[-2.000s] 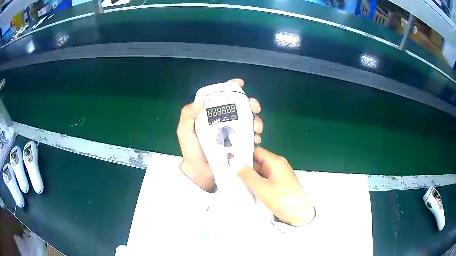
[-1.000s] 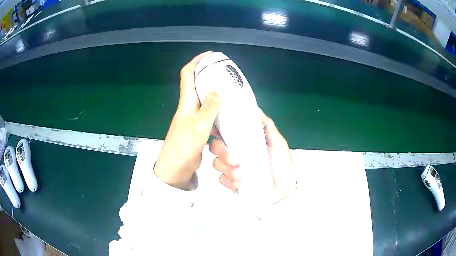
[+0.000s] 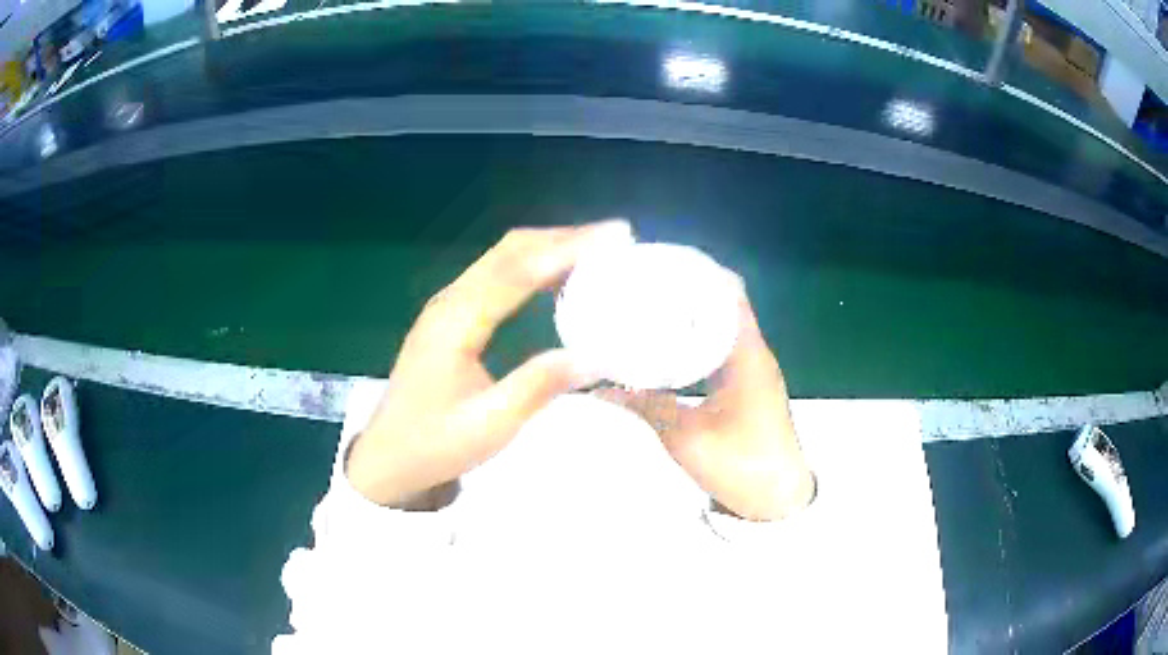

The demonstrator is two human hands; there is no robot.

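Note:
A glossy white device, likely an IPL hair removal device (image 3: 653, 315), is held above the far edge of the white work sheet (image 3: 858, 512). One rounded, overexposed end faces me; its screen and buttons are hidden. My left hand (image 3: 474, 371) grips its left side, with fingers over the top and thumb at the lower left. My right hand (image 3: 749, 429) holds it from the right and below, with some fingers under it. Both hands are bare, with white sleeves at the wrists.
The green conveyor belt (image 3: 320, 282) runs across beyond the scuffed belt edge rail (image 3: 205, 380). Several white devices (image 3: 67, 441) lie at the bench's far left. One more device (image 3: 1103, 479) lies at the right. Part of an open carton shows at the bottom left.
The device was first held with its lit screen facing me, then turned to show its vent grille. Now one rounded end faces me, and both hands have shifted to its sides.

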